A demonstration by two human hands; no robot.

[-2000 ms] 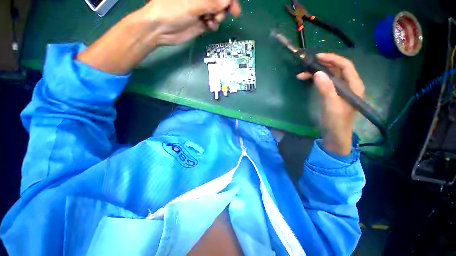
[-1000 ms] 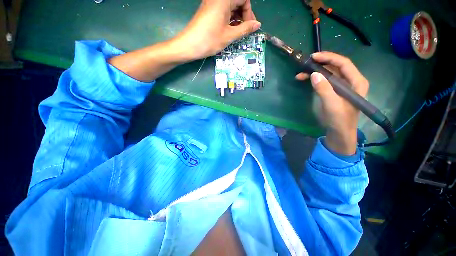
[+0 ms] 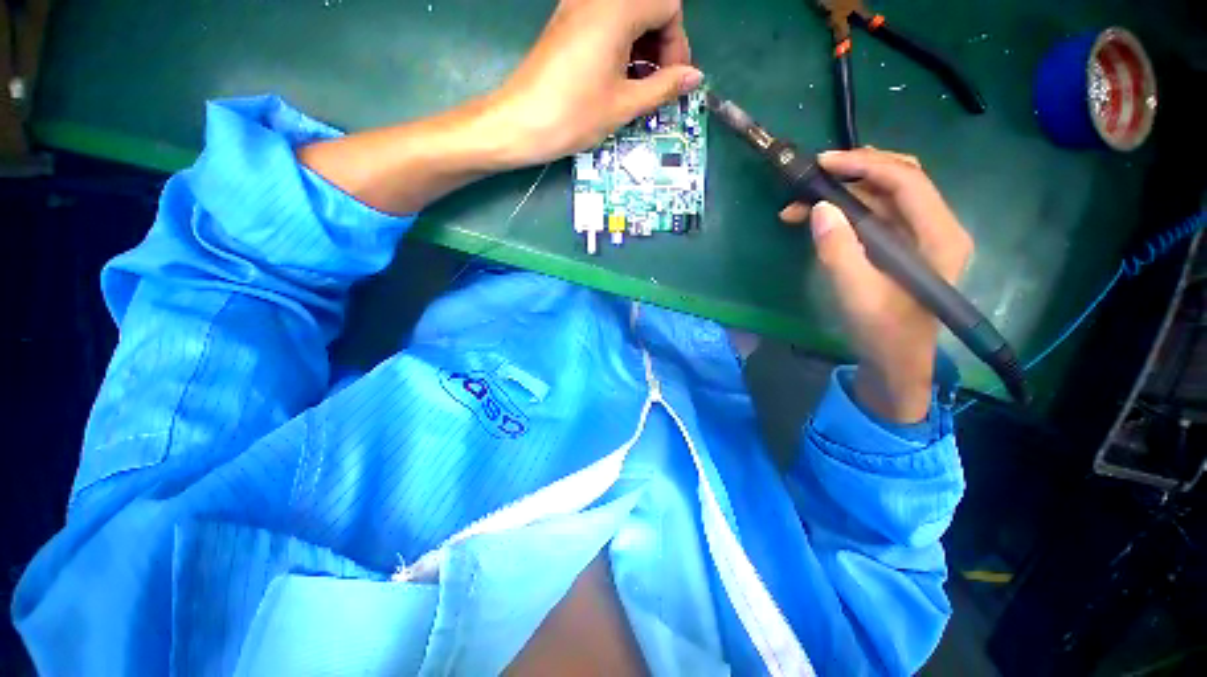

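A green circuit board [image 3: 642,179] with chips and white and yellow connectors lies on the green mat near its front edge. My left hand [image 3: 596,79] is over the board's far left part, fingertips at its far edge. A thin strand of solder wire [image 3: 530,196] trails from under this hand towards the mat edge. My right hand [image 3: 894,245] holds the dark soldering iron [image 3: 880,238] like a pen, its metal tip at the board's far right corner, close to my left fingertips. Whether the tip touches the board cannot be told.
Orange-and-black cutters [image 3: 847,40] lie open on the mat [image 3: 768,284] beyond the iron. A round blue-sided cup or roll [image 3: 1096,89] stands at the far right. A blue coiled cord [image 3: 1165,245] and a dark crate [image 3: 1152,384] are at the right edge.
Since the first frame, my left hand has come over the board and the iron tip has reached the board's far right corner. Since the second, the hands have barely moved.
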